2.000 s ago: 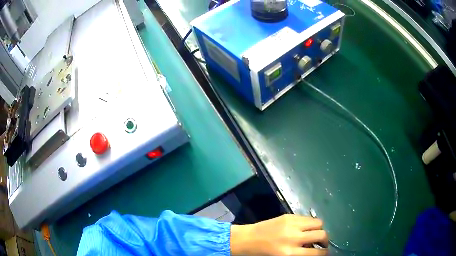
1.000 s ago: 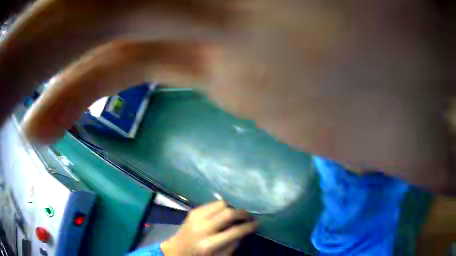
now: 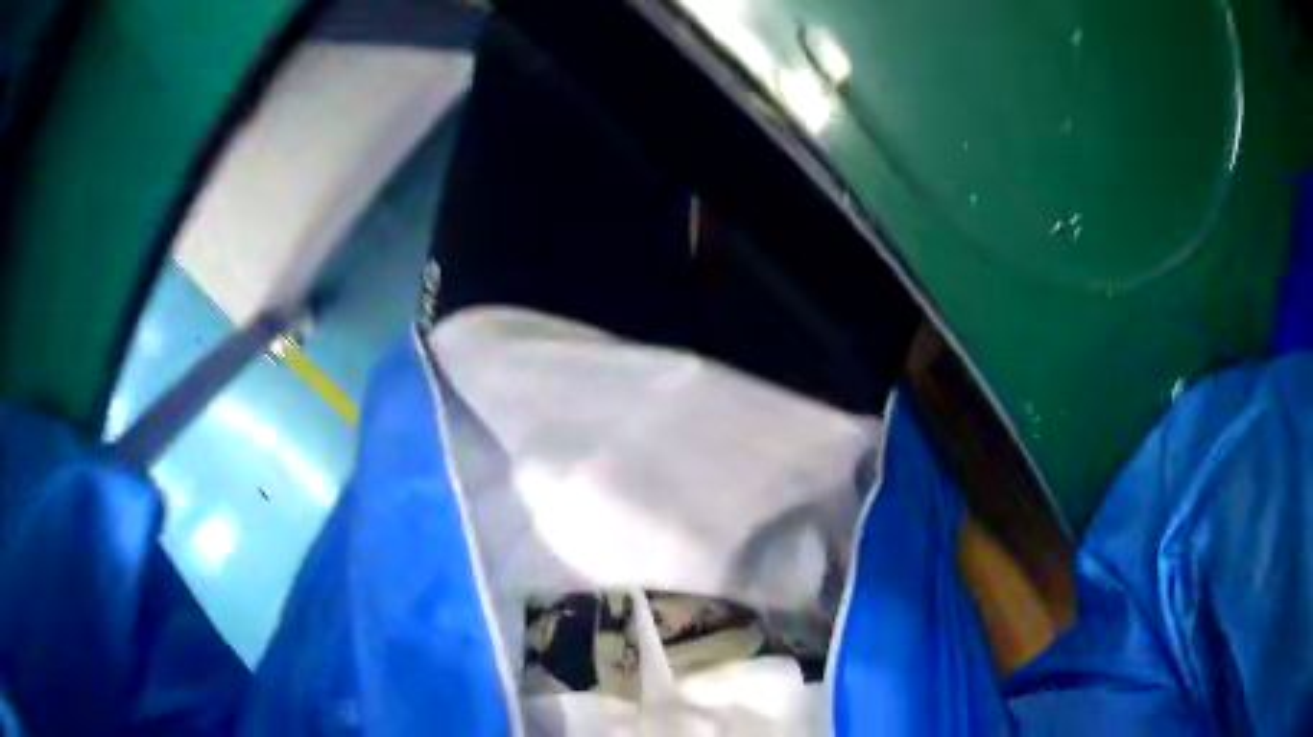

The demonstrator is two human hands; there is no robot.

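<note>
Neither my left hand nor my right hand shows; only blue sleeves show at the left and right edges. The thin clear tube (image 3: 1237, 133) curves in a loop on the green mat (image 3: 994, 108) at the upper right. Its near end (image 3: 824, 58) lies by the bench's front edge and is blurred. No device shows.
My open blue jacket (image 3: 389, 547), pale shirt (image 3: 619, 432) and dark trousers (image 3: 562, 202) fill the middle. The bench edge (image 3: 922, 288) runs diagonally at right. A blue cloth (image 3: 1299, 274) is cut off at the right edge. A shiny light-blue floor (image 3: 231, 475) shows at left.
The view has swung down to my body. The blurred hand before the camera and my left hand at the bench edge have left the picture, as have the blue box and grey machine.
</note>
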